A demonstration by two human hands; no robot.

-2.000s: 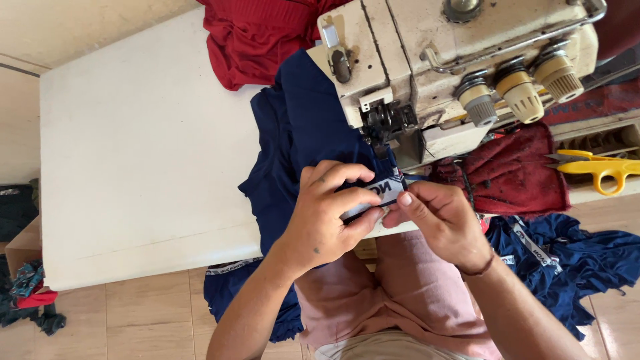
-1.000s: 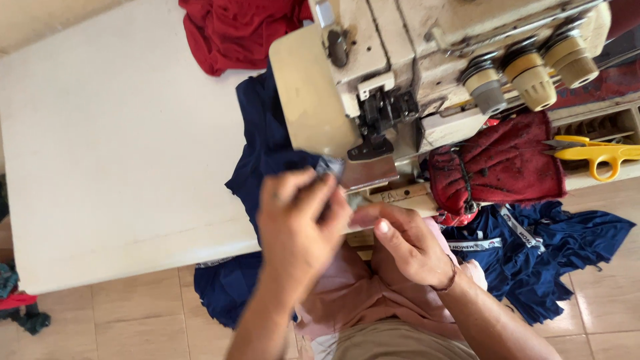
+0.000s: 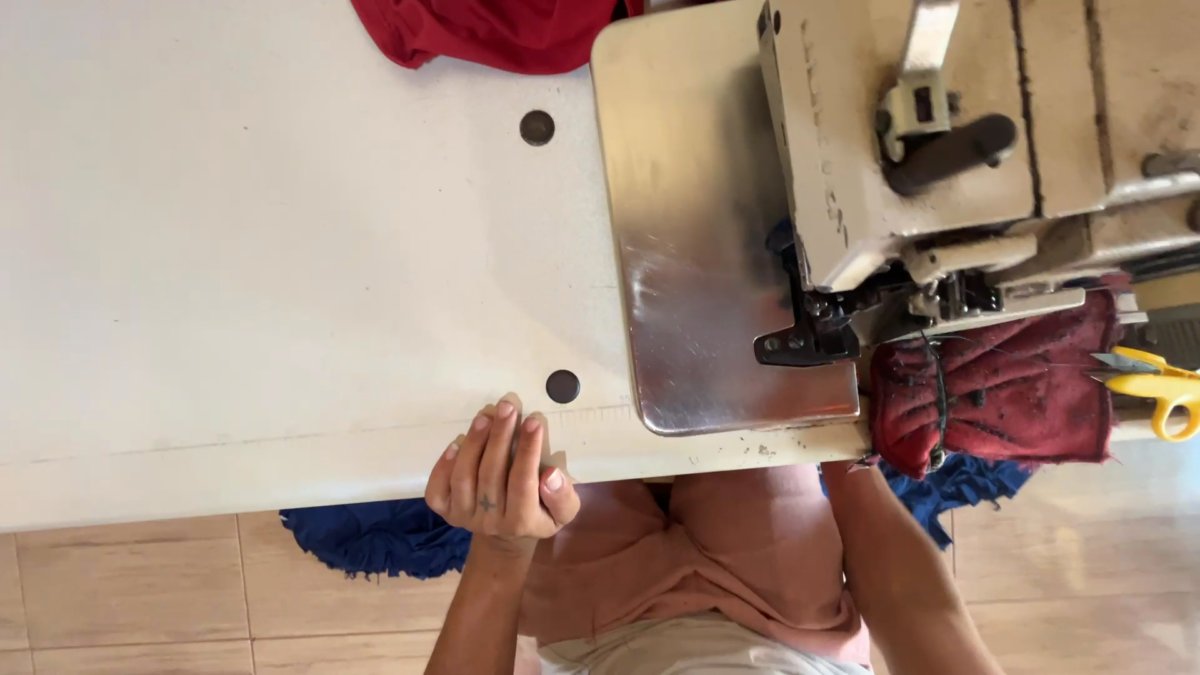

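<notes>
My left hand rests at the front edge of the white sewing table, palm up with its fingers loosely curled and nothing seen in them. To its right lies the polished metal plate of an overlock sewing machine. The black presser foot is over the plate's right side, with no fabric seen under it. My right forearm reaches beneath the table edge, below a bundled dark red cloth; the right hand itself is hidden.
Yellow-handled thread snips lie at the right by the red cloth. Red fabric is at the table's back. Dark blue fabric shows below the table at the left and right. Two dark round caps sit in the tabletop.
The dark blue garment has gone from the table and machine plate. My hands have parted: the right has gone below the table edge, and the left lies at the edge. The view has shifted closer.
</notes>
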